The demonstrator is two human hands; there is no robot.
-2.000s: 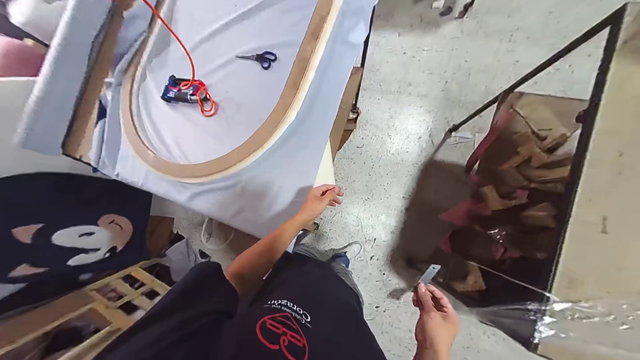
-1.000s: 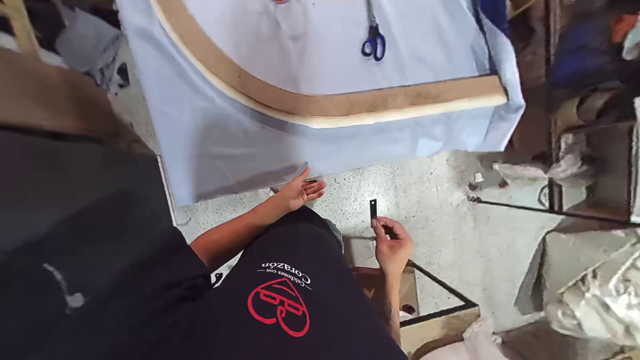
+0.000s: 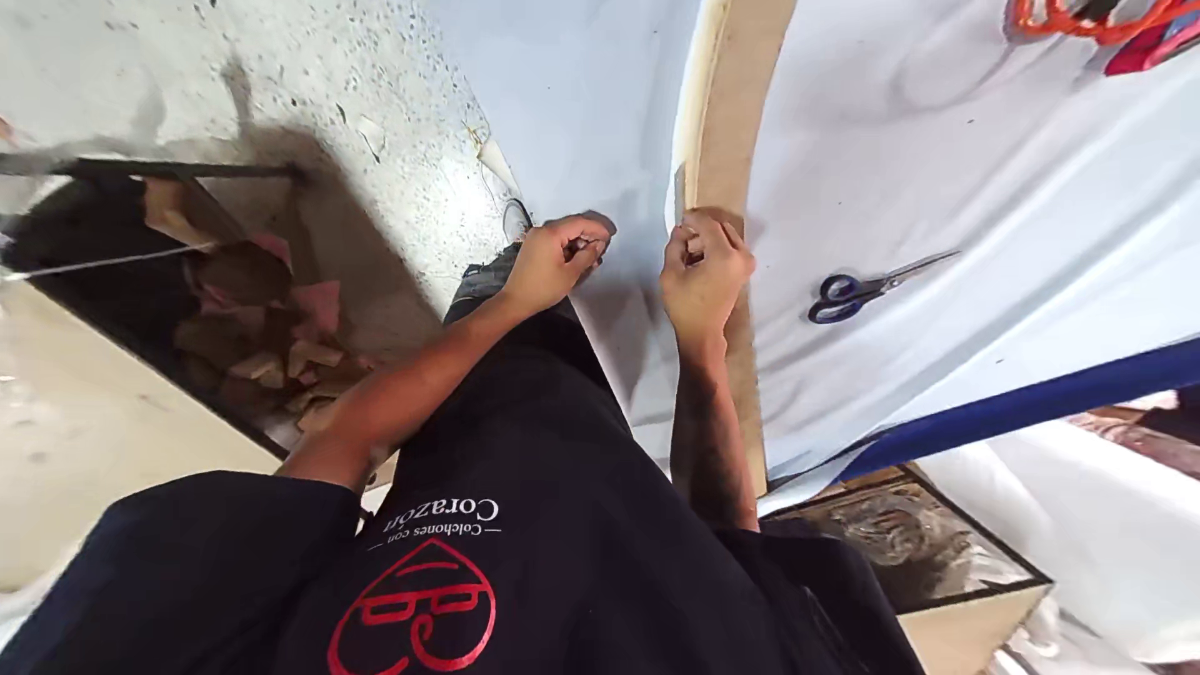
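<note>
My right hand (image 3: 708,267) is closed over the curved frame strip (image 3: 750,103), brown on top with a pale layer along its outer side. A small flat metal piece (image 3: 681,186) sticks up from its fingertips against the pale layer. To the left, my left hand (image 3: 562,258) has curled fingers at the edge of the light blue-white fabric (image 3: 600,112); whether it pinches the cloth is unclear. Blue-handled scissors (image 3: 853,292) lie on the fabric inside the curve, right of my right hand. An orange cord (image 3: 1092,23) lies beside a partly visible red-and-blue tool (image 3: 1158,45).
A dark-framed bin (image 3: 253,319) of foam and fabric scraps stands on the speckled floor (image 3: 394,122) at the left. At the lower right is another open box (image 3: 900,534) with clear plastic inside. A blue band (image 3: 1041,398) runs along the fabric-covered piece's right side.
My right hand, apart from the work with the metal piece a second ago, is now at the frame strip. My left hand's fingers have gone from spread to curled. The view has turned strongly.
</note>
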